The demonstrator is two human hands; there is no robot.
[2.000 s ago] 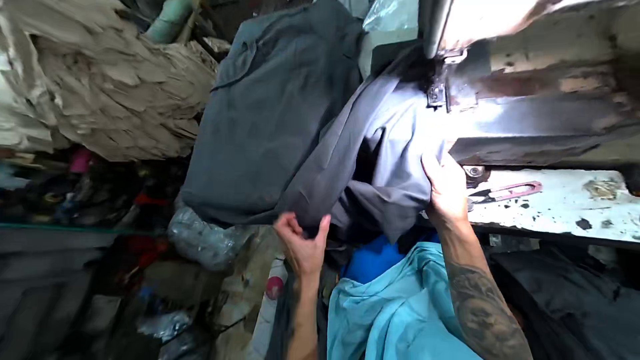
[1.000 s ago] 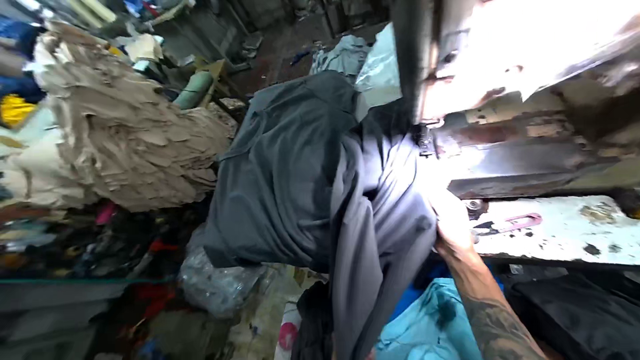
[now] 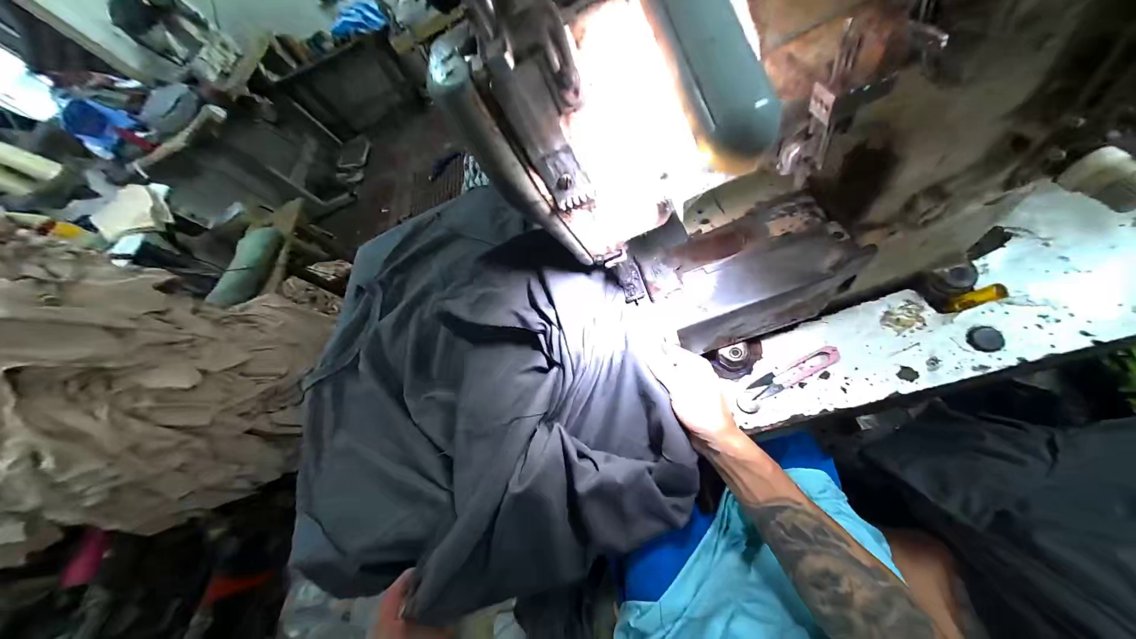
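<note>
A large dark grey cloth garment (image 3: 497,426) lies bunched under the presser foot (image 3: 628,277) of an industrial sewing machine (image 3: 515,151). My right hand (image 3: 688,390) rests on the cloth just right of the needle area, in glare; its fingers are washed out, so whether they pinch the fabric is unclear. At the lower edge, my left hand (image 3: 404,612) grips the near edge of the garment, partly covered by it.
Pink-handled thread snips (image 3: 799,368) and a yellow object (image 3: 976,297) lie on the worn white machine bed (image 3: 887,382). A tall heap of beige cloth pieces (image 3: 151,382) stands at left. Black fabric (image 3: 1012,497) hangs at lower right.
My left hand, out of sight one second ago, shows at the garment's lower edge. The garment is bunched more widely before the machine. The view has shifted, showing more of the machine head.
</note>
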